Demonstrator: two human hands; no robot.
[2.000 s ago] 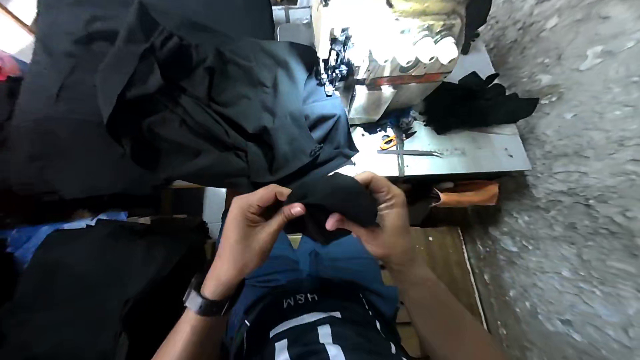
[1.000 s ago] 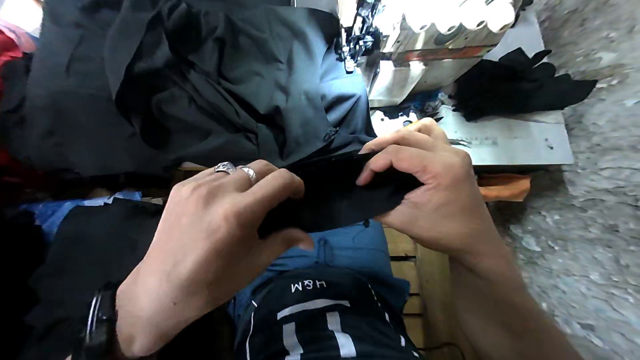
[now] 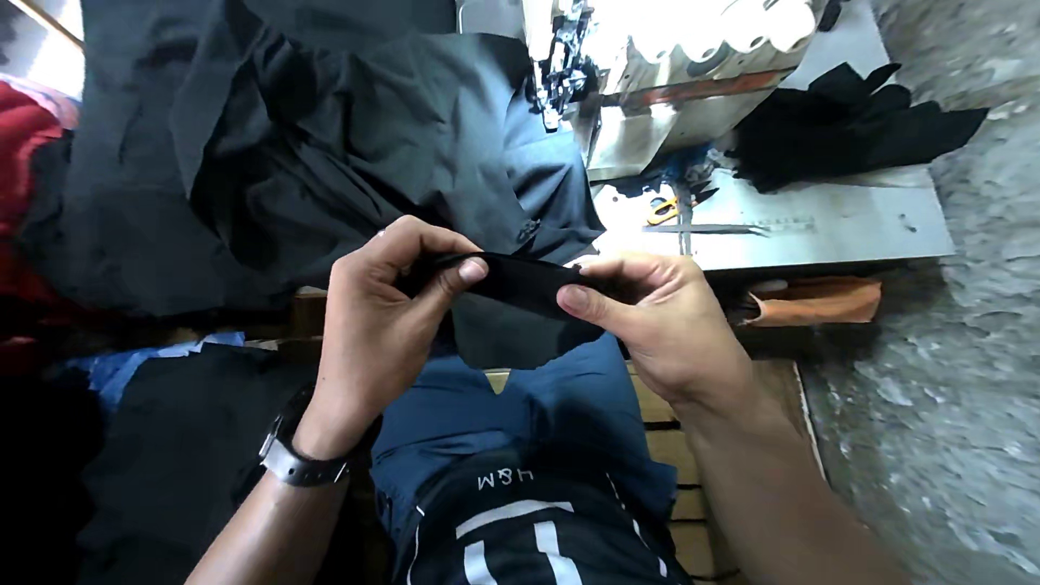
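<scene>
Between my two hands, above my lap, a small piece of black fabric is stretched, its upper edge folded over. My left hand pinches the left end between thumb and forefinger. The right end is gripped by my right hand, its thumb on the near side. Just beyond my hands, a large dark cloth lies in folds, reaching toward the needle area of a sewing machine.
Yellow-handled thread snips and metal tweezers lie on the machine's table, near a heap of black fabric. An orange pouch sits below the table edge. More black cloth lies at lower left; a rough wall stands at right.
My hands have moved lower and farther from the camera than one second ago. The black piece, held as a flat band then, now hangs down below my fingers.
</scene>
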